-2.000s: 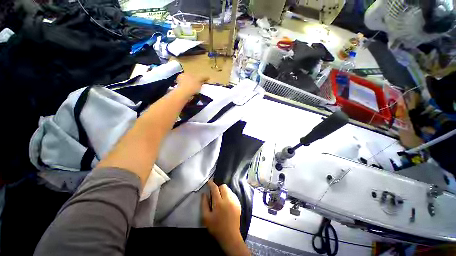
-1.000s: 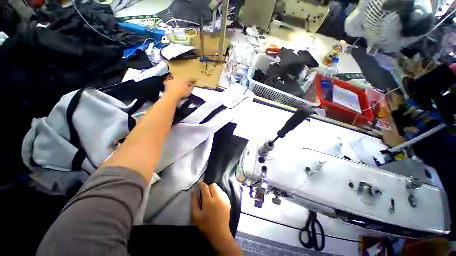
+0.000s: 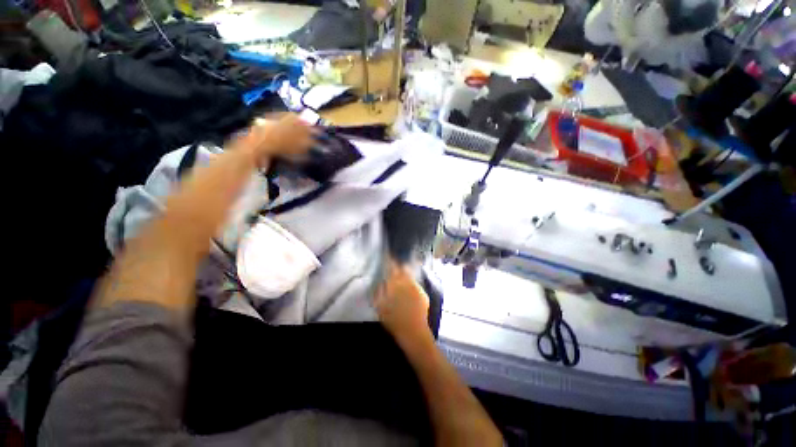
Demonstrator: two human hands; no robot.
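Note:
A light grey garment body (image 3: pixel 336 214) with narrow black strips lies bunched left of the sewing machine (image 3: pixel 611 236). A rounded pale section (image 3: pixel 272 255) shows on it. My left hand (image 3: pixel 284 140) is blurred at the garment's far part, beside dark cloth; its grip cannot be made out. My right hand (image 3: pixel 403 301) is closed on the garment's near right edge, where a black fabric panel (image 3: pixel 412 234) lies beside the grey cloth. The presser foot area (image 3: pixel 470 272) is just right of the panel, with no cloth visibly under it.
Black-handled scissors (image 3: pixel 557 336) lie right of the needle area. A ruler band (image 3: pixel 524 375) runs along the front edge. A white basket (image 3: pixel 476 140) with dark cloth and a red tray (image 3: pixel 602 148) stand behind the machine. A black garment pile (image 3: pixel 87 131) is at left.
My left hand has moved left with its forearm, and the dark cloth beside it has shifted. The rounded pale section has come into view. The camera view has tilted and shifted.

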